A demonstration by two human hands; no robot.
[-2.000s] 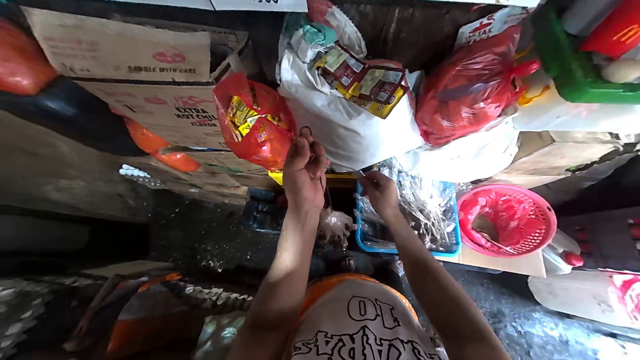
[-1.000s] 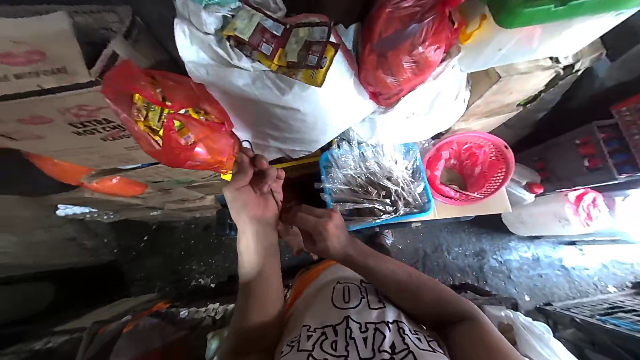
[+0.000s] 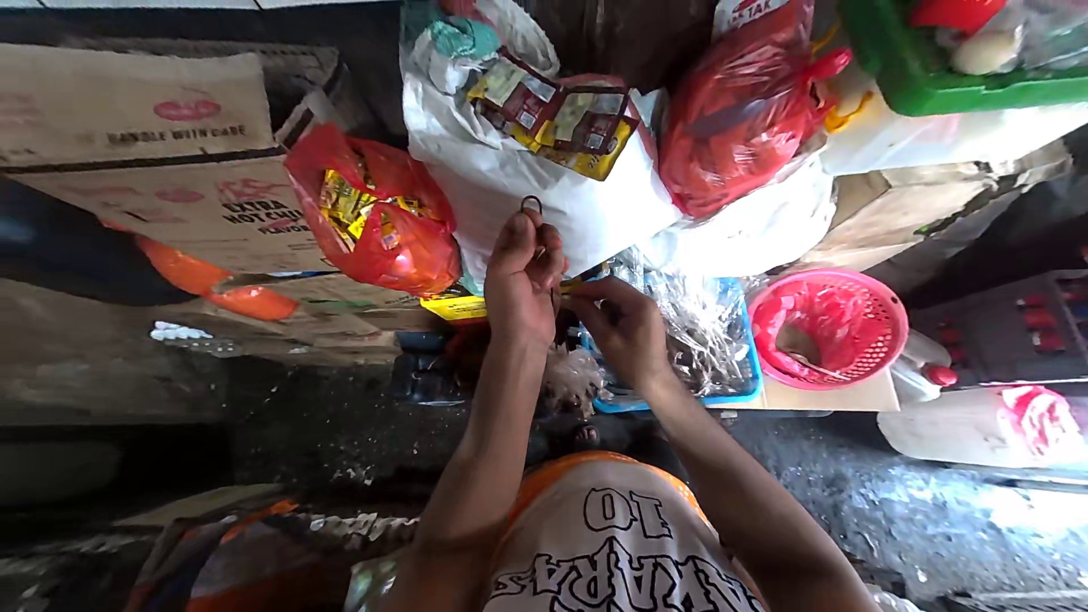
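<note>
My left hand (image 3: 529,276) is raised palm up in front of a white sack (image 3: 476,170), its fingers curled on a thin dark loop (image 3: 531,202) that sticks up past the fingertips. A dark strand runs down beside that palm. Close by on the right, my right hand (image 3: 620,327) has thumb and fingers bent together near the strand and a small yellowish thing; its grip is unclear. Below and between the hands is a clear plastic bag (image 3: 571,378) with unclear contents. A blue basket (image 3: 756,374) of clear plastic packets stands behind my right hand.
A red plastic bag of yellow sachets (image 3: 374,217) is at left, before cardboard boxes (image 3: 187,195). Brown and yellow sachets (image 3: 586,127) lie on the sack. A full red bag (image 3: 739,119), a pink basket (image 3: 892,323) and a green container (image 3: 918,98) are at right.
One second ago my right hand was close against my left palm and lower; now its fingers are higher, beside my left hand. The view has shifted.
</note>
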